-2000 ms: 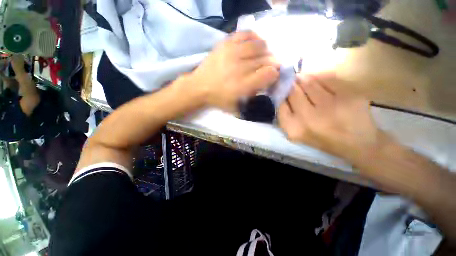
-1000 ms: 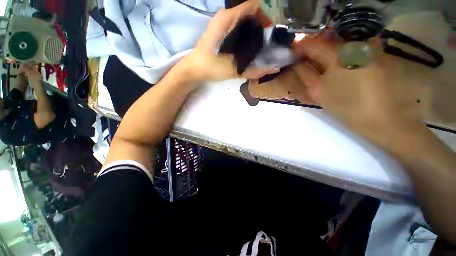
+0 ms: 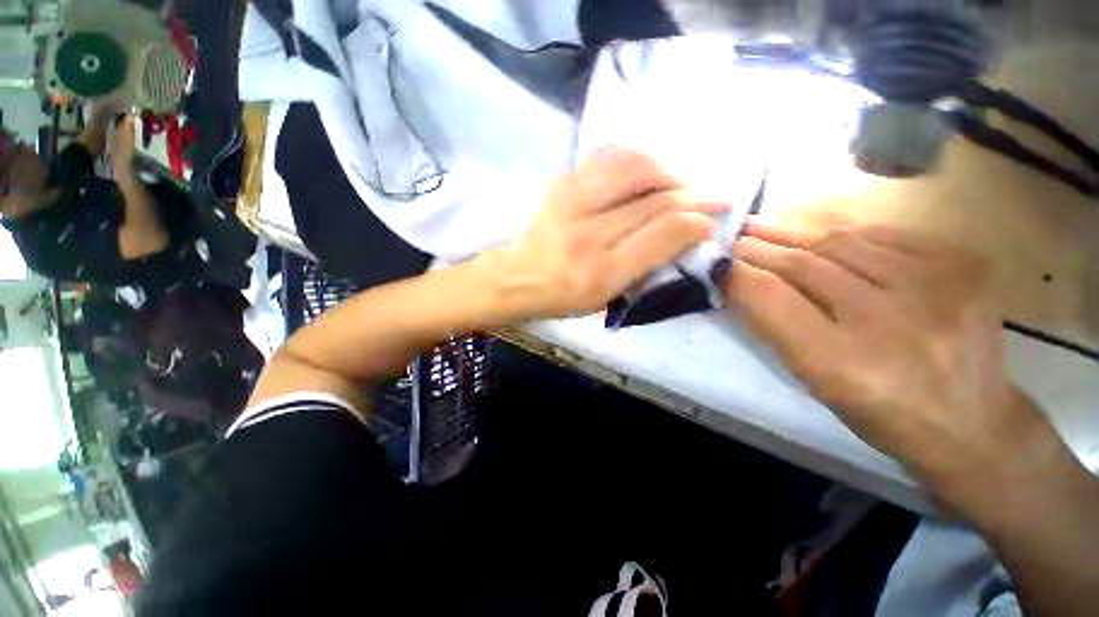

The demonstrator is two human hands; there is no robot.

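Observation:
A small folded black and white piece [image 3: 670,301] lies at the table's front part, between my hands. My left hand [image 3: 615,229] presses on its left side with bent fingers. My right hand [image 3: 862,319] holds its right side, fingertips close to my left fingers. A pointed dark and pale edge of the piece stands up between the fingertips. The pale grey fabric [image 3: 398,133] with black parts lies heaped to the left. The lamp's glare washes out the area behind my fingers, so the needle cannot be made out.
The machine's dark round knob [image 3: 922,54] has a pale cylinder [image 3: 898,139] below it. Black snips [image 3: 1024,127] lie to the right. The worn table edge [image 3: 675,407] runs in front of me, with a dark crate [image 3: 452,392] below. Another person [image 3: 90,217] is at the far left.
My left hand has come down from the raised folded piece and now presses it nearer the table edge. My right hand has moved from beside the machine head towards the front. The lamp glare is back.

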